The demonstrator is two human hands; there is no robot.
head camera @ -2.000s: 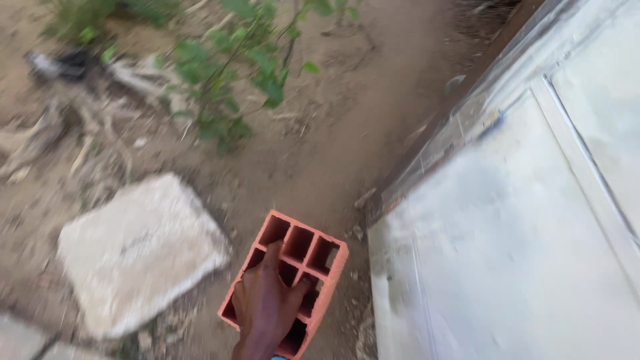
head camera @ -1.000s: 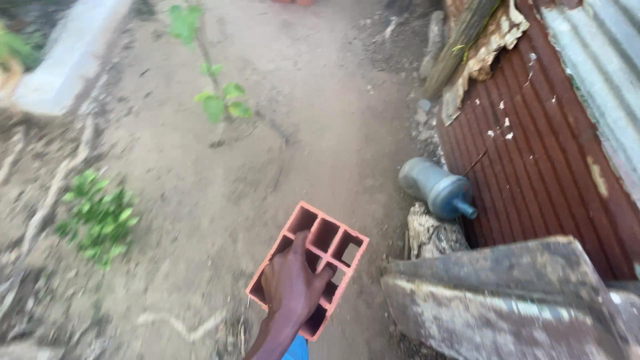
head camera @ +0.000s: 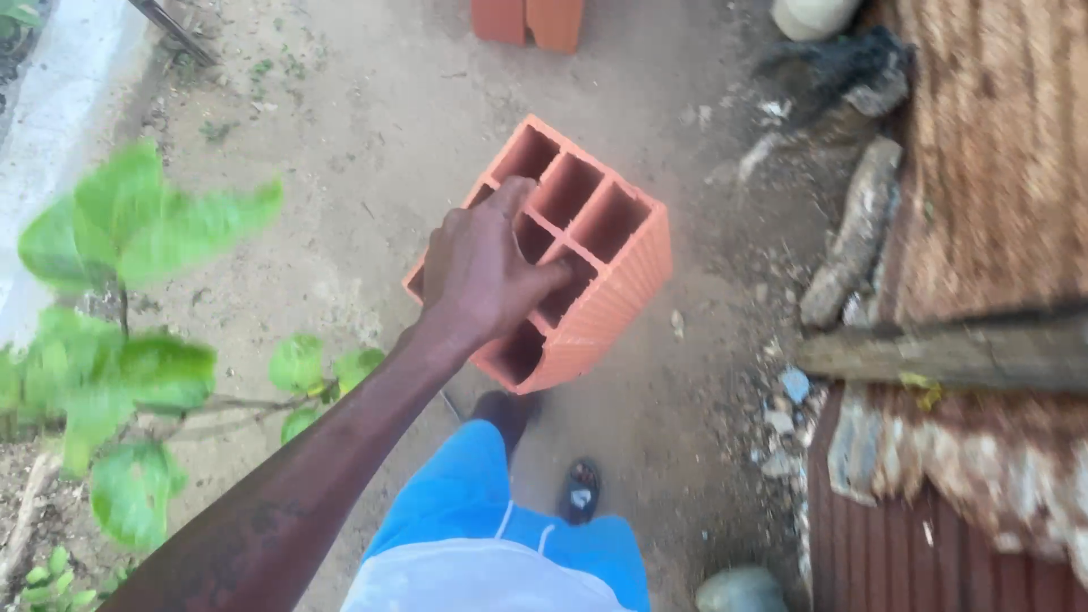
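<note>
My left hand (head camera: 489,263) grips a red hollow clay brick (head camera: 608,293) from above. Its fingers hook into the openings of the brick's cellular end, with the thumb in a cell on the right. The ribbed side of the brick faces right, and it hangs over the dirt ground in front of my blue shorts. At the top edge of the view, more red clay bricks (head camera: 527,21) are partly visible on the ground. My right hand is out of view.
Leafy plants (head camera: 161,365) stand on the left, beside a pale concrete edge (head camera: 68,127). On the right are rusty corrugated metal sheets (head camera: 994,170), a wooden beam (head camera: 943,355) and a short log (head camera: 852,234). My sandalled foot (head camera: 581,489) shows below the brick.
The view has travelled along the dirt path, past the blue plastic jug and boards seen a second ago. My left hand keeps its grip on the brick, and the bricks ahead show more fully.
</note>
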